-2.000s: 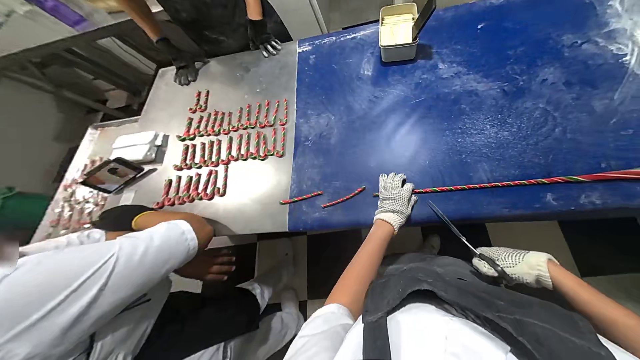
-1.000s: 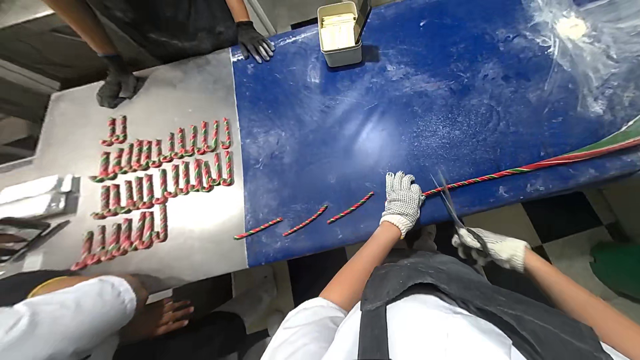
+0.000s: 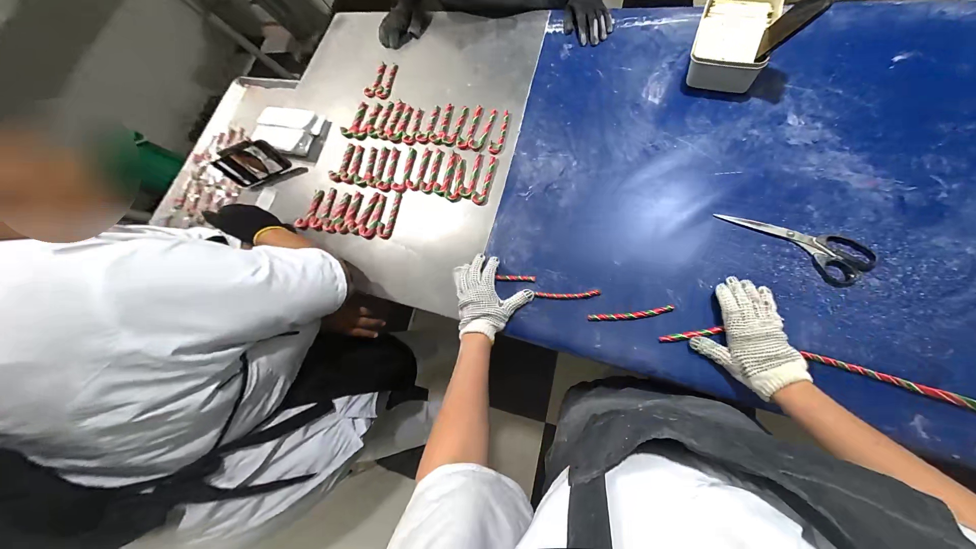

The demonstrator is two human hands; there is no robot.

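My left hand (image 3: 482,296), in a white knitted glove, lies spread over the left end of a short red-and-green striped candy piece (image 3: 515,278) near the blue surface's left edge. Other cut pieces lie to its right, among them a candy stick (image 3: 631,313). My right hand (image 3: 751,328), gloved alike, rests flat with fingers apart across a striped candy strand; a short length (image 3: 690,335) shows left of it and the long candy rope (image 3: 884,374) runs off to the right. Scissors with black handles (image 3: 807,242) lie on the blue surface beyond my right hand.
Rows of candy canes (image 3: 412,169) lie on the metal table (image 3: 442,267). A container of pale sheets (image 3: 728,69) stands at the far edge. A person's black-gloved hands (image 3: 589,21) rest beyond. At left, another person sits beside a phone (image 3: 252,162) and wrapped candies (image 3: 202,183).
The scissors, in my right hand before, now lie on the blue surface. My left hand has moved left along the cut pieces, and my right hand is now on the candy strand.
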